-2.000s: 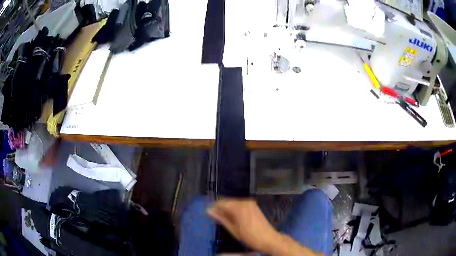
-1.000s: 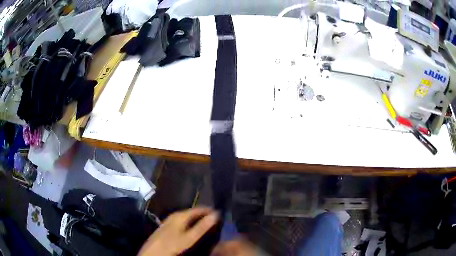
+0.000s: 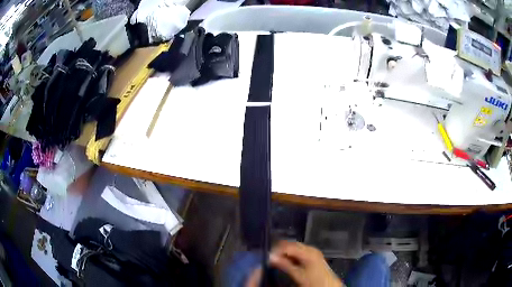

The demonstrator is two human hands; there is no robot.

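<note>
A long dark fabric strip [image 3: 256, 151] lies front to back across the white table [image 3: 196, 126] and hangs over its wooden front edge towards my lap. One narrow pale line crosses the strip on the table. My right hand [image 3: 300, 262] is at the bottom centre, its bent fingers closed on the strip's lower right edge. My left hand [image 3: 254, 278] is mostly cut off by the bottom of the picture; only a small part shows beside the strip, and its grip is hidden.
Small dark folded pieces [image 3: 220, 56] lie at the table's back left. Dark tied bundles [image 3: 64, 101] rest on cardboard at the far left. The JUKI machine head [image 3: 481, 120] stands at the right, with a yellow-handled tool [image 3: 444, 136] and red-and-black snips [image 3: 470, 158] by it. More dark bundles [image 3: 120, 246] lie lower left.
My left hand has moved down and mostly out of the picture. My right hand has come up on the strip's right. Two pale bands across the strip have given way to one. The view has shifted.
</note>
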